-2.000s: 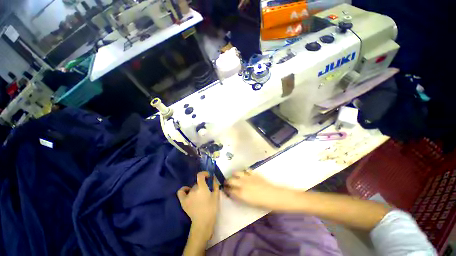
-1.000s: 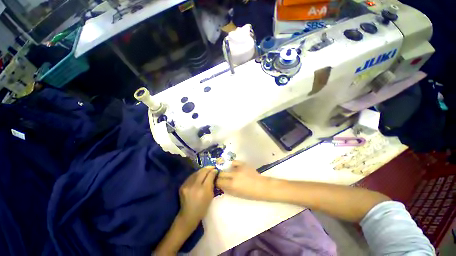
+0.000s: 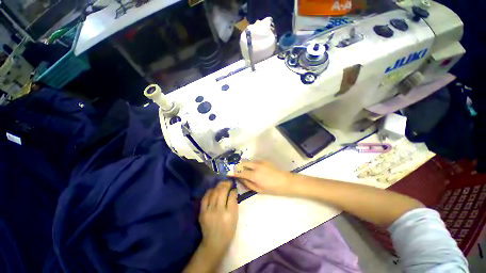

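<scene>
The dark navy garment [image 3: 122,197] lies heaped at the left and runs up to the needle area. The cream-white JUKI sewing machine [image 3: 288,85] stands over the table, its presser foot area [image 3: 226,161] at the left end of the head. My left hand [image 3: 219,210] lies on the garment's edge just in front of the needle, fingertips pressing the cloth. My right hand [image 3: 261,177] is close beside the presser foot, fingertips on the small cloth part there. A narrow black strip [image 3: 246,195] shows between and below my hands. The exact cloth under the foot is hidden.
A dark smartphone [image 3: 306,135] lies under the machine arm. Pink snips [image 3: 373,147], a white block [image 3: 393,126] and tan scatter [image 3: 386,164] are at the right. A red basket [image 3: 453,213] stands beyond the table edge. Mauve cloth [image 3: 309,253] lies at the near edge.
My right hand has moved slightly up and right, nearer the presser foot. My left hand has flattened a little lower right. The view has shifted slightly, and the black strip shows more.
</scene>
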